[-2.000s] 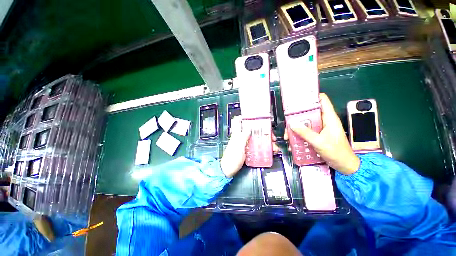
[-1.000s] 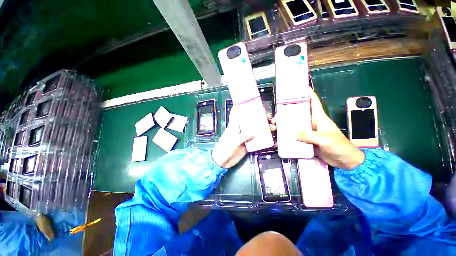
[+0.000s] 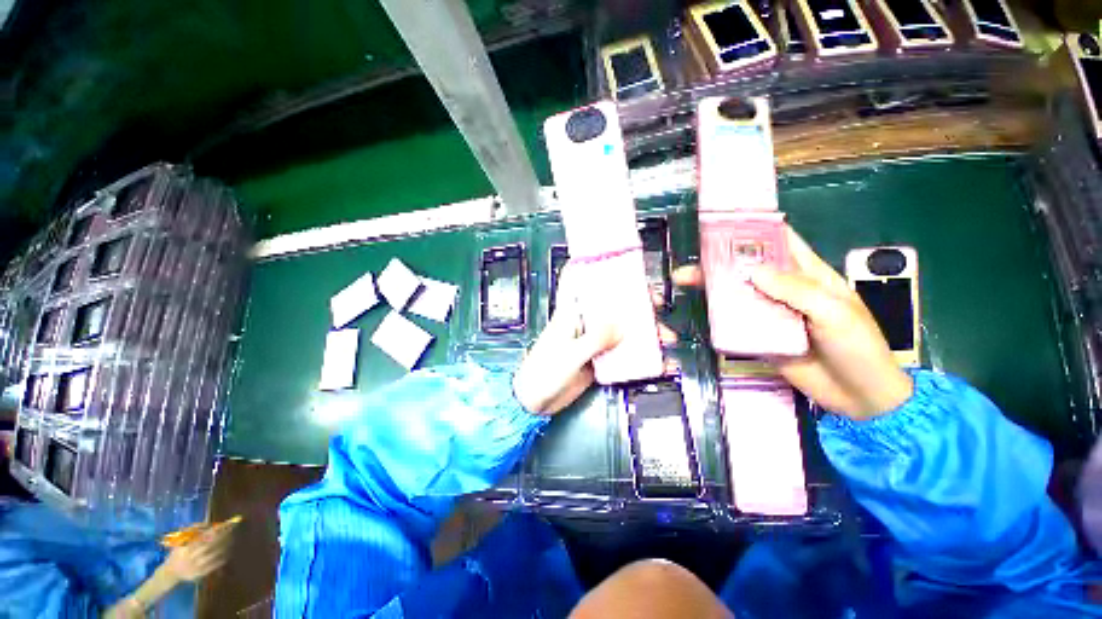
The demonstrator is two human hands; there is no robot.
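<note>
My left hand [image 3: 566, 358] holds an open pink flip phone [image 3: 601, 200], tilted slightly left, its upper half bright and its lower half washed out by glare. My right hand [image 3: 834, 327] holds a second open flip phone [image 3: 747, 284] by its lower half. That phone's pink keypad half shows, with my thumb on it, and its upper half is pale. Both phones have a dark oval at the top end. They are side by side and apart, above a clear blister tray [image 3: 568, 466]. A phone with a dark face [image 3: 663, 441] and a pink one [image 3: 765, 447] lie in the tray's front pockets.
Several white rectangles [image 3: 402, 340] lie loose at left on the green mat [image 3: 284, 417]. Ribbed clear trays [image 3: 133, 351] are stacked at the left edge. A gold-pale phone [image 3: 888, 302] lies at right. Phones [image 3: 834, 24] line the back. Another person's hand [image 3: 199, 554] is at lower left.
The right phone's lower half has turned from pale to pink keypad, and that phone has moved slightly right. The left phone has shifted slightly right. The other person's hand at lower left has moved right.
</note>
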